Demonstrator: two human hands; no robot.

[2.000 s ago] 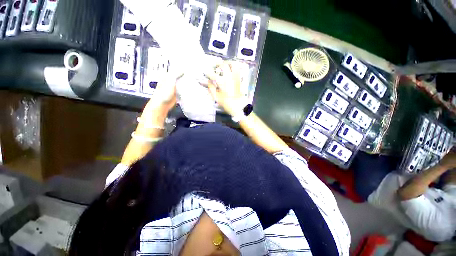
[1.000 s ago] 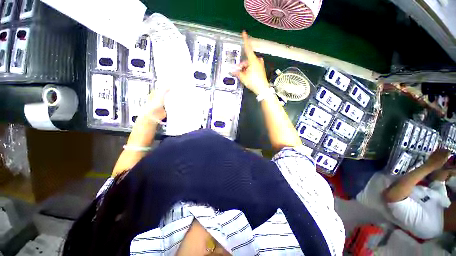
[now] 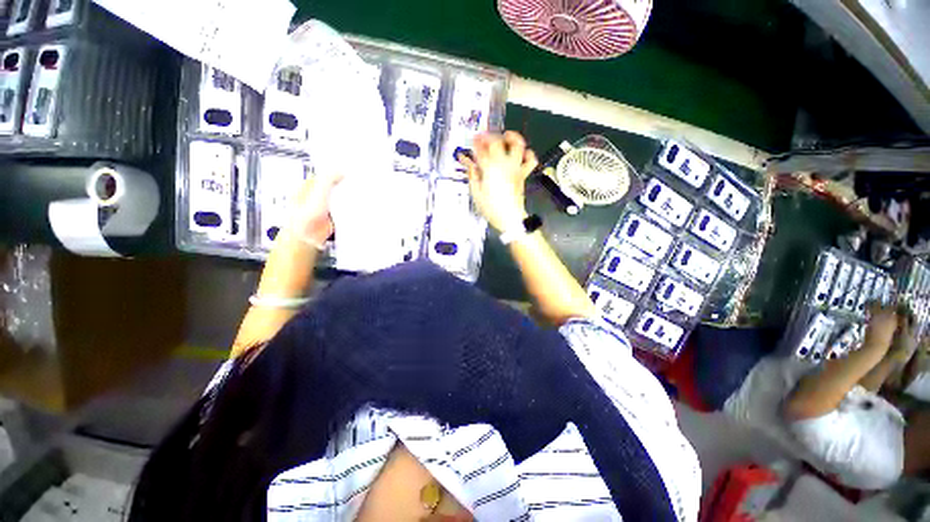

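Observation:
A clear blister tray [image 3: 245, 250] with two rows of white units lies on the dark green bench. A white unit [image 3: 415, 112] shows in the back row. A long white label strip [image 3: 352, 133] drapes over the tray's middle towards my body. My left hand [image 3: 311, 212] is at the strip's left edge, fingers partly hidden by it; its hold cannot be told. My right hand [image 3: 500, 178] is over the tray's right end, fingertips bent down at the back-right unit [image 3: 467, 117]. Whether a label is at the fingertips cannot be told.
Stacked trays [image 3: 112, 97] and a label roll [image 3: 107, 187] are at left. A small cream fan [image 3: 591, 175] and another filled tray [image 3: 668, 240] are at right. A pink fan [image 3: 576, 20] is beyond. Another person's arm [image 3: 841, 377] reaches over trays at far right.
My right hand moved from the strip out to the tray's back edge, then came back down over the right-hand unit. My left hand stays by the strip. The pink fan came into view.

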